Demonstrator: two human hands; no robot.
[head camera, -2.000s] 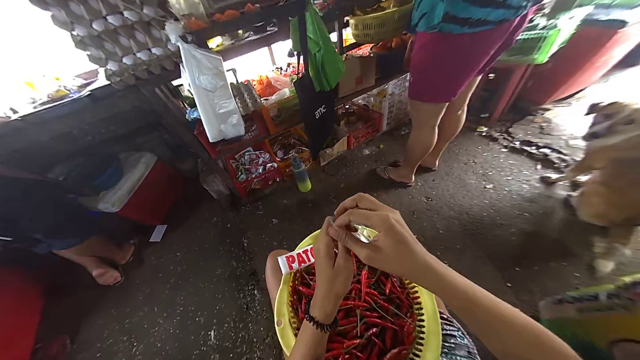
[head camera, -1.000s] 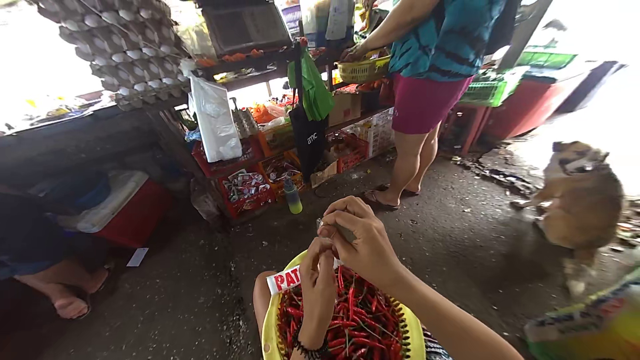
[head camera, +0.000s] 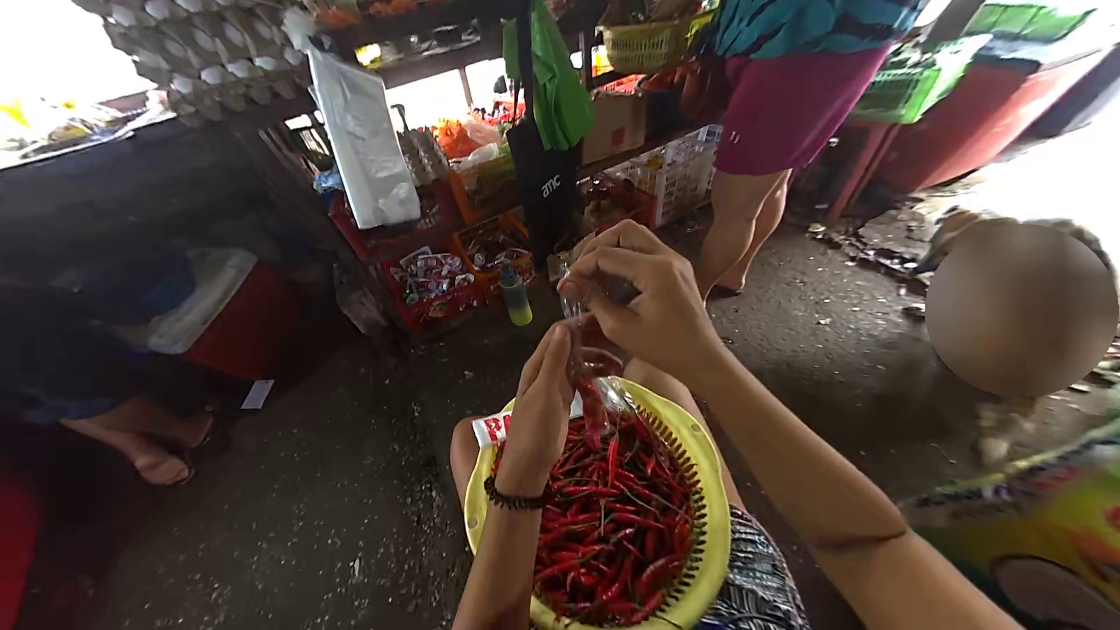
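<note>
A yellow plastic basket (head camera: 713, 525) full of red chili peppers (head camera: 612, 525) rests on my lap. Above its far rim, both hands hold a small clear plastic bag (head camera: 593, 404) with red chilies in its lower part. My right hand (head camera: 643, 284) pinches the bag's top. My left hand (head camera: 547, 394), with a dark beaded bracelet at the wrist, grips the bag lower down, its fingers partly hidden. A white packet with red lettering (head camera: 492, 428) lies at the basket's far left rim, partly behind my left hand.
A person in magenta shorts (head camera: 796, 105) stands ahead by shelves with crates. A bottle (head camera: 516, 297) stands on the floor. Another person's feet (head camera: 162, 455) are at left, near a red cooler (head camera: 249, 306). An animal, partly blurred (head camera: 997, 420), is at right, beside a printed sack (head camera: 1041, 525).
My hands have moved apart, one above the other, and the clear bag with chilies now shows between them. The standing person's arm, seen reaching over the shelf one second ago, is mostly out of view.
</note>
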